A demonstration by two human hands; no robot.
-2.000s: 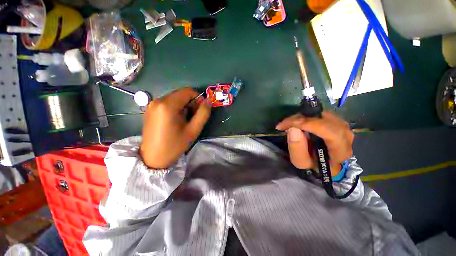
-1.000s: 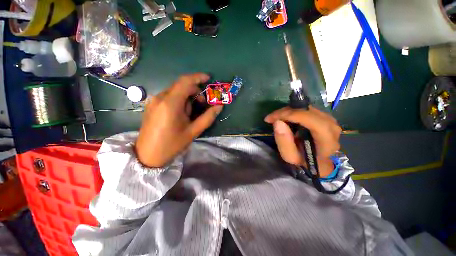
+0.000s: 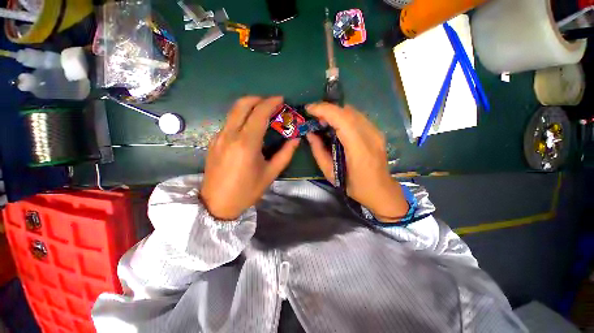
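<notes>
The red watch housing (image 3: 285,121) is in front of me over the green mat, turned at a slant, with the small blue circuit board (image 3: 310,127) at its right corner. My left hand (image 3: 242,153) holds the housing between thumb and fingers from the left. My right hand (image 3: 356,155) has its thumb and forefinger at the blue board. The soldering iron (image 3: 332,71) lies in my right hand, its metal barrel pointing up and away; its cord runs down over the wrist. No tweezers can be made out in my left hand.
A second red housing (image 3: 350,28) and a black display module (image 3: 266,38) lie beyond my hands. A solder spool (image 3: 49,136), a white round-ended item (image 3: 170,123) and a clear bag (image 3: 133,52) are at left. Paper (image 3: 435,84) with blue sticks and a parts dish (image 3: 548,138) are at right.
My right hand has moved left with the soldering iron, to the blue board. My left hand has closed on the housing, which is now turned at a slant. The view has shifted slightly.
</notes>
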